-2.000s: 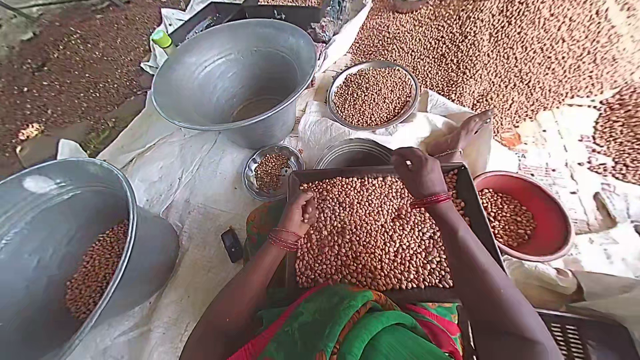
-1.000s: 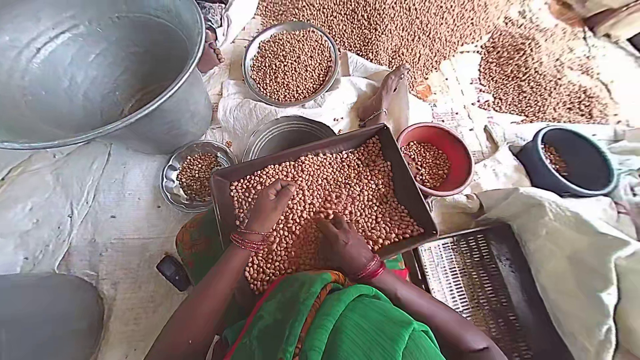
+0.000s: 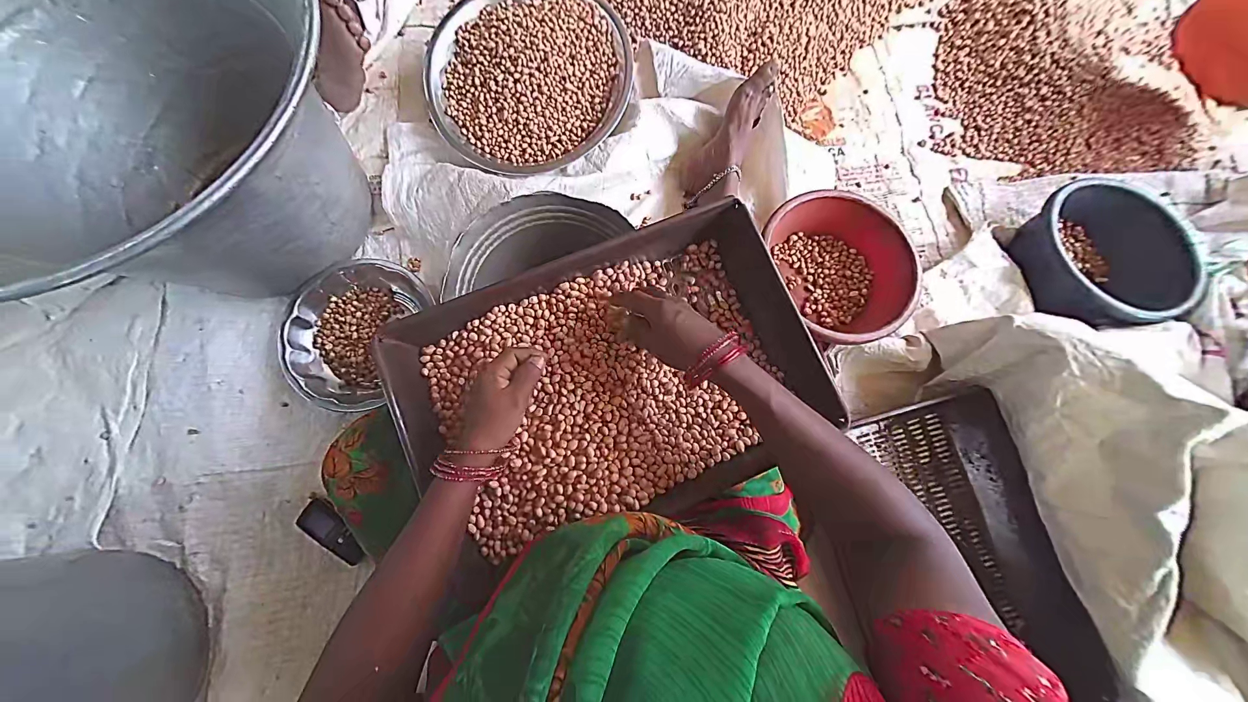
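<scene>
A dark rectangular tray (image 3: 795, 331) lies tilted across my lap, spread with small round brown nuts or seeds (image 3: 585, 439). Over its left part is my left hand (image 3: 500, 398), fingers curled in with the thumb against them; whether anything is inside cannot be told. My right hand (image 3: 668, 327) reaches into the upper middle of the heap, fingertips down among the nuts, with a small pale brownish bit at them. A fluted steel bowl (image 3: 292, 341) with nuts stands left of the tray, and a red bowl (image 3: 892, 244) with nuts stands at its right.
A large metal tub (image 3: 292, 210) stands upper left, near another person's foot (image 3: 341, 58). Beyond the tray are a full steel bowl (image 3: 434, 88) and a grey basin (image 3: 487, 244). At right are a dark blue bowl (image 3: 1131, 244), a slotted tray (image 3: 1014, 507) and a cloth sack (image 3: 1072, 429).
My right hand has moved from the near middle of the tray to its upper part. My left hand has drawn its fingers in. The view has shifted to the right since the earliest frame.
</scene>
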